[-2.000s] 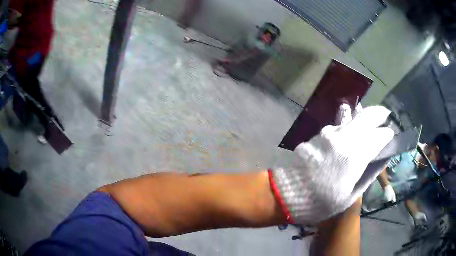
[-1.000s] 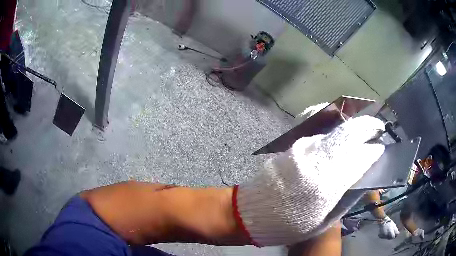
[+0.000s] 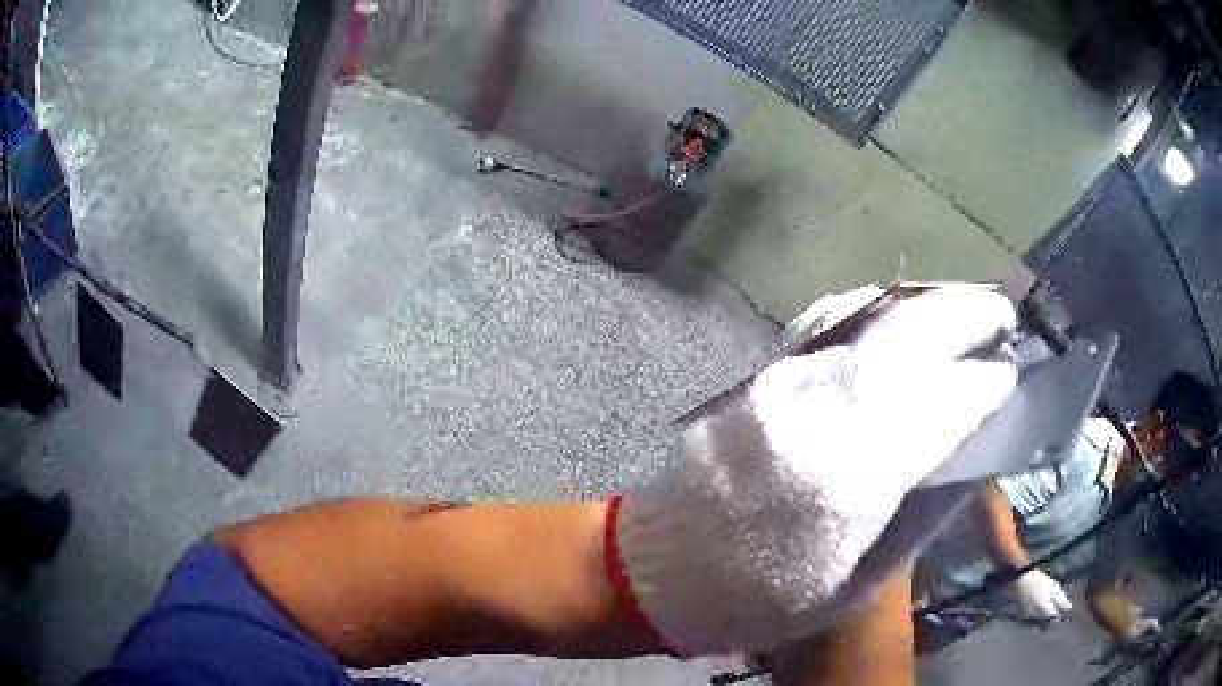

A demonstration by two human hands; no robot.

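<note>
My left hand (image 3: pixel 831 469), in a white knitted glove with a red band, reaches across from the lower left. It grips a flat plate (image 3: pixel 1032 416) whose grey, shiny face sticks out to the right. A dark red panel (image 3: pixel 784 362) shows nearly edge-on behind that hand. White glove fingers of my right hand (image 3: pixel 834 311) show at this panel's upper edge. The rest of my right hand is hidden behind my left, and its bare forearm rises from the bottom edge. A bright rim of a plate shows above my left knuckles.
At left, dark panels (image 3: pixel 235 422) hang from a thin crossbar (image 3: pixel 141 308). A thick steel post (image 3: pixel 298 201) stands beside them. A person (image 3: pixel 1072 476) in white gloves works at bars, lower right. Mesh panel (image 3: pixel 831 54) and a squat object with a hose (image 3: pixel 697 148) are at the wall.
The dark red panel between my hands has turned from face-on to nearly edge-on. The hanging panels at left have shifted right and down, and more show. The person at lower right shows more.
</note>
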